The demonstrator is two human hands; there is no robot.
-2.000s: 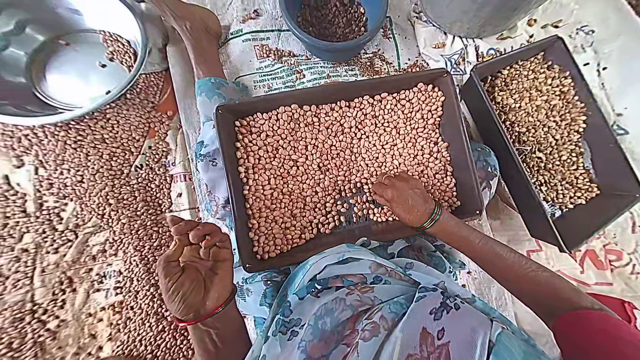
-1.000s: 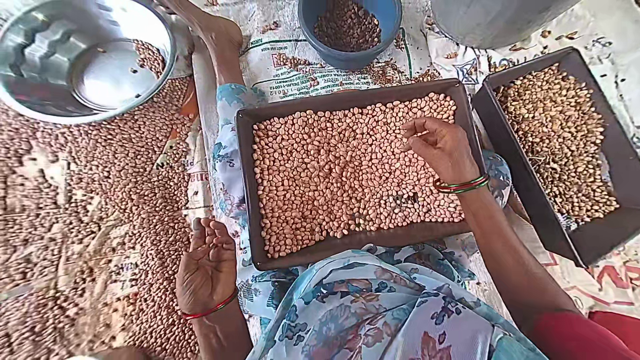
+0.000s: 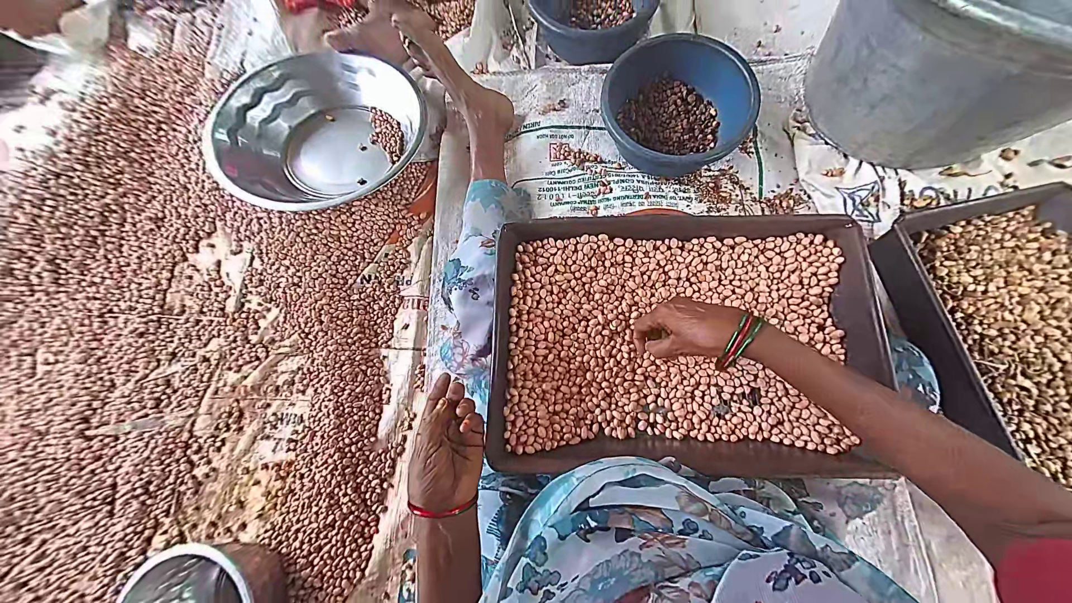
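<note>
A dark rectangular tray lies across my lap, spread with pinkish shelled nuts, likely peanuts. Over the middle of these nuts is my right hand, palm down, its fingertips bunched at the nuts; whether it pinches one is hidden. My left hand rests palm up just left of the tray, fingers loosely curled, with no clear object in it. Beyond the tray stands a blue bowl partly filled with dark bits. A second dark tray at the right holds browner, mixed nuts.
A steel basin with a few nuts stands at upper left, amid nuts spread widely over sheets. Another blue bowl and a large grey tub are at the back. A metal vessel is at lower left. Another person's hand or foot shows behind the basin.
My right hand has moved from the tray's right part to its middle, lower over the nuts. My left hand stays beside the tray. The view has shifted toward the left.
</note>
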